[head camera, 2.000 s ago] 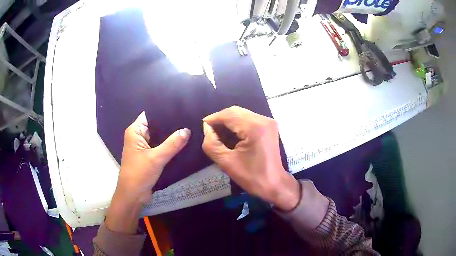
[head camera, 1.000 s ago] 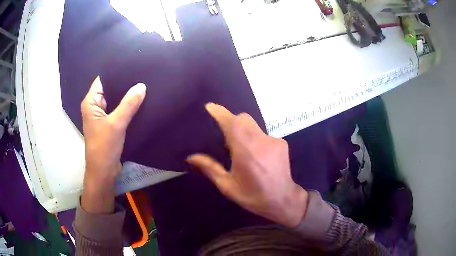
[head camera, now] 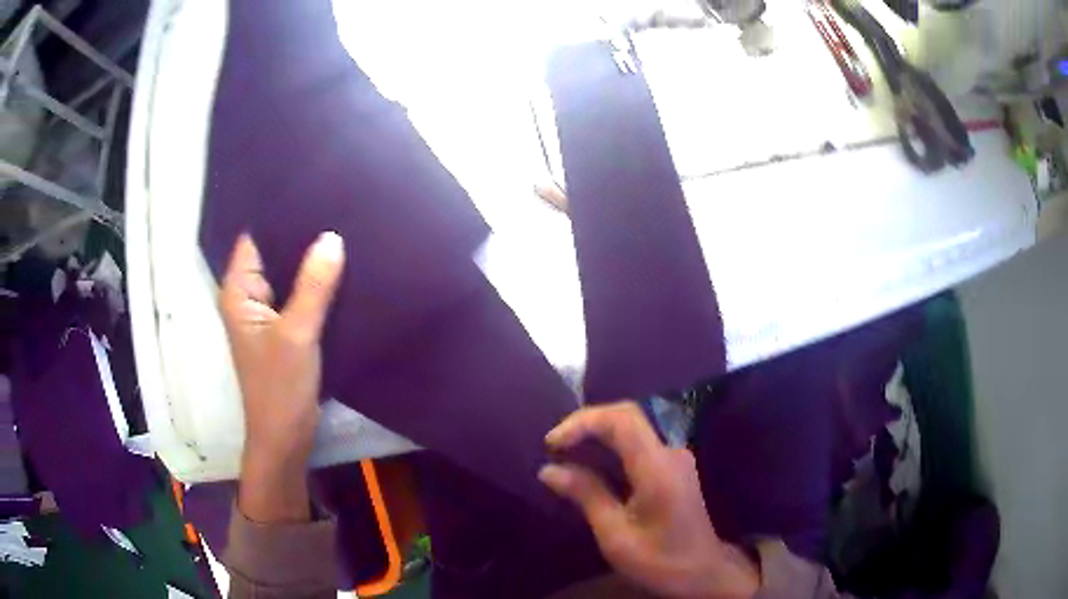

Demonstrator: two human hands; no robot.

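A wide dark purple fabric panel [head camera: 351,211] lies on the white machine table [head camera: 867,222] and reaches over its front edge. A narrower purple piece [head camera: 638,246] lies to its right, its far end by small metal parts at the top; a white wedge of table shows between the two. My left hand [head camera: 281,316] rests on the wide panel, thumb and fingers apart. My right hand [head camera: 632,486] is at the panel's near corner, past the table's front edge, thumb and forefinger pinching the cloth.
Dark-handled shears [head camera: 925,117] and red thread snips [head camera: 841,47] lie at the upper right. A white rack [head camera: 59,176] stands at the far left. Purple cloth [head camera: 76,421] is heaped at the lower left. An orange rim [head camera: 381,527] shows below the table.
The wide panel's right part has swung away from the narrow piece, opening a gap. My right hand has moved down towards me and closed on the corner. The camera view has shifted.
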